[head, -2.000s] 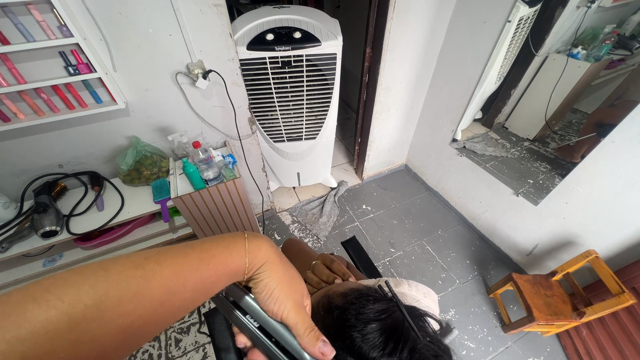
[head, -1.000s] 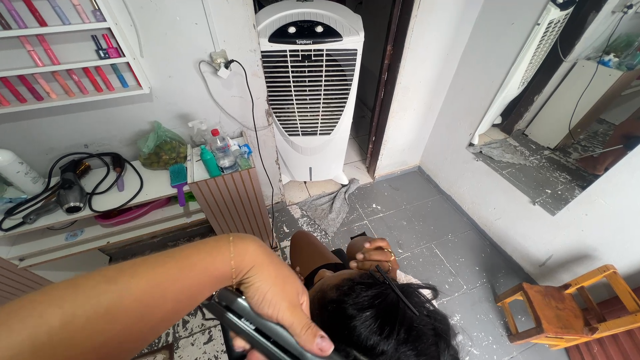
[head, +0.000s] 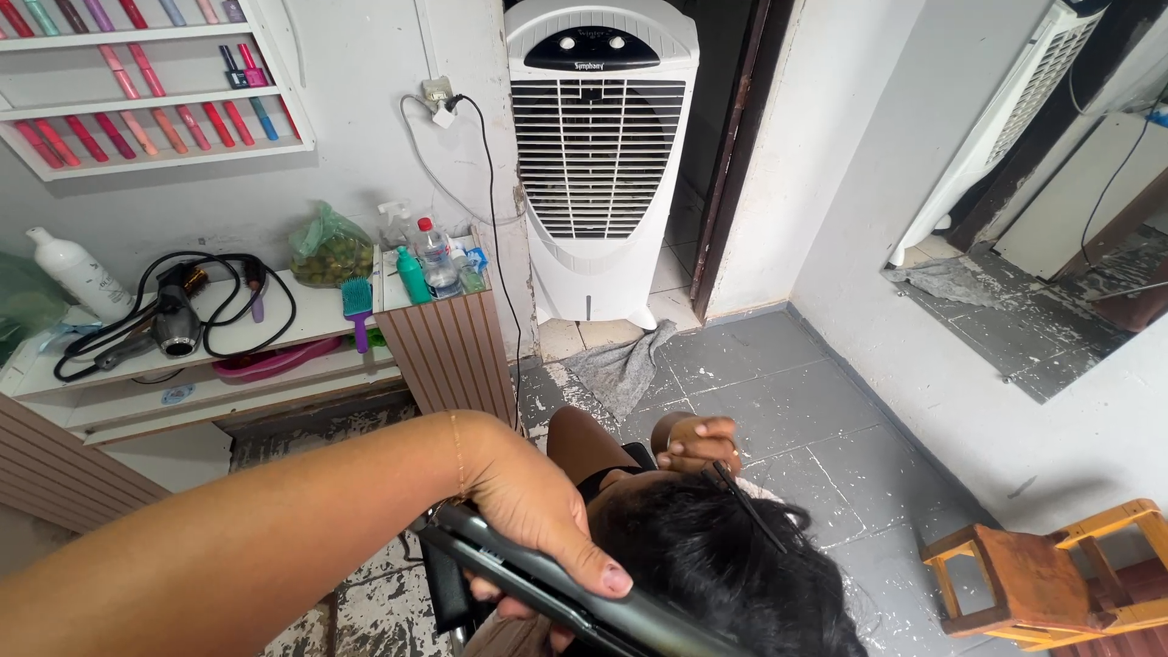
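Note:
My left hand (head: 538, 511) reaches in from the left edge and is wrapped around a dark hair straightener (head: 584, 593), thumb on its upper side and fingertips below. The straightener slants down to the right beside a seated person's dark hair (head: 730, 557); its far end is cut off by the bottom edge, and whether hair lies between its plates cannot be seen. A black hair clip (head: 748, 506) sits in the hair. The seated person's own hand (head: 698, 447) is raised in front of their head. My right hand is not in view.
At the left, a white shelf unit (head: 310, 315) holds a hair dryer (head: 176, 319), cables, bottles and a paddle brush (head: 358, 310). An air cooler (head: 598, 164) stands by the doorway, a grey cloth (head: 625, 370) on the floor. A wooden chair (head: 1031, 575) is at right, below a wall mirror (head: 1049, 237).
My left hand stays around the straightener. The seated person's hand, lower and flatter two seconds ago, is now raised with bent fingers.

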